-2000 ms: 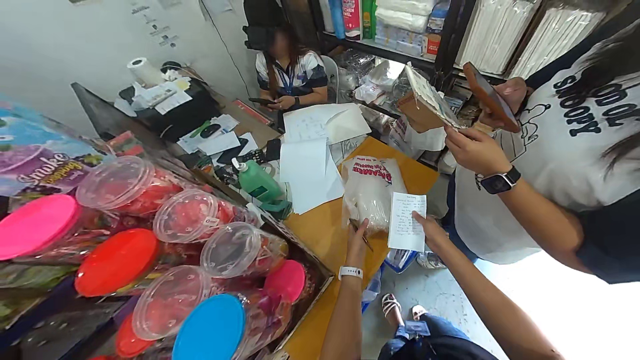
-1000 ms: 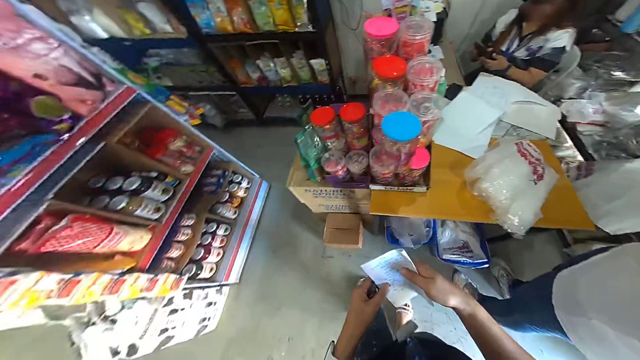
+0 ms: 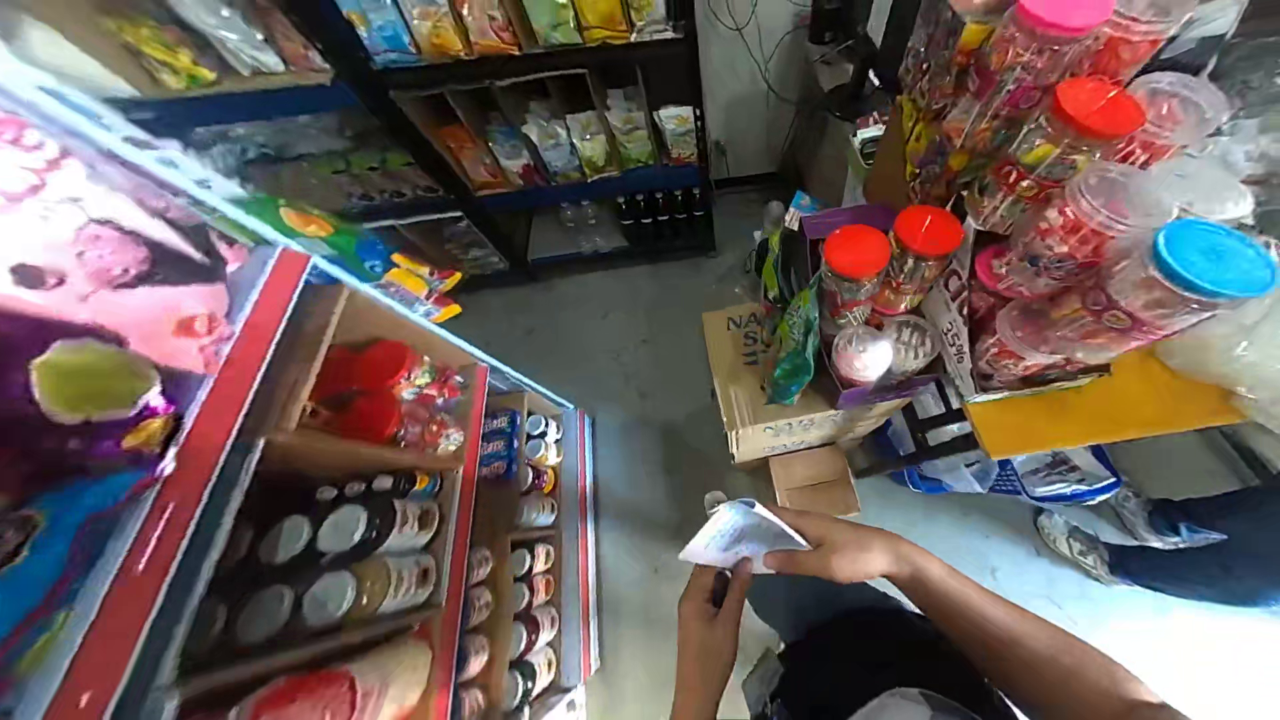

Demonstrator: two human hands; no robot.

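Note:
A small white sheet of paper with handwriting point(image 3: 742, 535) is held between both hands at the bottom centre. My left hand point(image 3: 716, 598) pinches the paper's lower edge and also holds a dark, pen-like object point(image 3: 720, 588). On the right side, my right hand point(image 3: 835, 546) grips the paper with thumb and fingers. The paper looks bent or folded. Beyond it, on the floor, lies a small brown cardboard box point(image 3: 815, 480).
Shelves of jars point(image 3: 380, 580) stand at left; a dark rack of snack packets point(image 3: 590, 140) is behind. Lidded candy jars point(image 3: 1090, 250) crowd a yellow tabletop point(image 3: 1090, 405) at right, beside a large cardboard box point(image 3: 735, 370). A person's legs and shoes point(image 3: 1075, 545) show at lower right.
The view has swung left from the table to the shelves and floor. Two seconds ago my left hand was at a bag of white goods on the table; now both hands hold the paper.

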